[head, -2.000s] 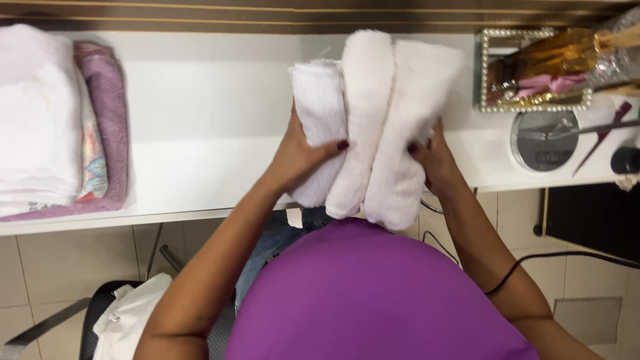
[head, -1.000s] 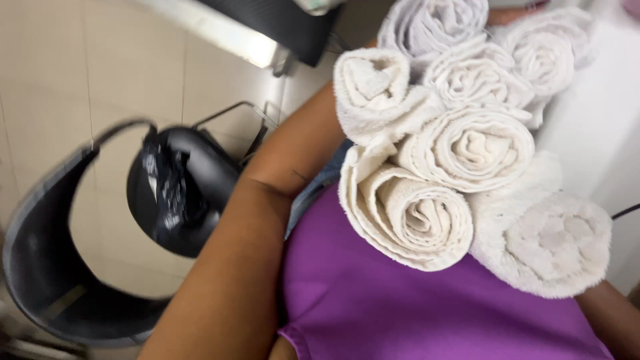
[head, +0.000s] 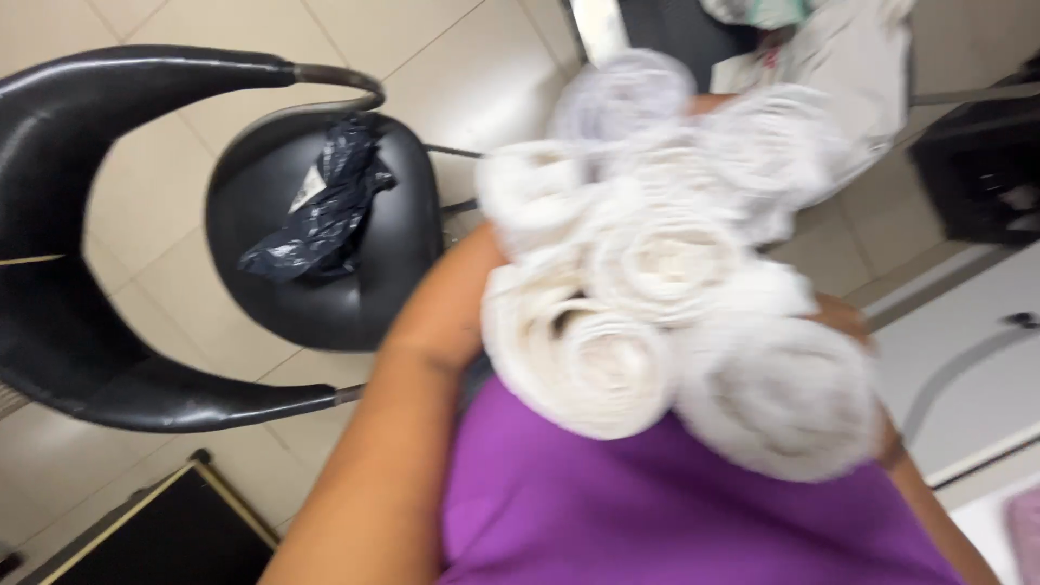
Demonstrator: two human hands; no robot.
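Several rolled white towels (head: 666, 252) are stacked in a bundle against the front of my purple top, their spiral ends facing up toward the camera. The picture is blurred by motion. My left forearm comes up along the bundle's left side, and the left hand is hidden behind and under the rolls. On the other side, my right hand (head: 841, 321) wraps the bundle's right edge, its fingers mostly out of sight. Between them, both hands hold the bundle. A patch of skin shows behind the far rolls, but which hand it belongs to is unclear.
A black chair (head: 236, 317) with a curved backrest stands at the left, a dark plastic bag (head: 325, 211) on its seat. Pale cloth (head: 861, 81) lies at the top right. A white surface (head: 967, 349) is at the right, a black gold-edged panel (head: 162, 528) at the lower left.
The view has swung from the counter to the floor and chair. Two seconds ago my hands pressed rolls together at the counter; now a larger bundle is held against my body.
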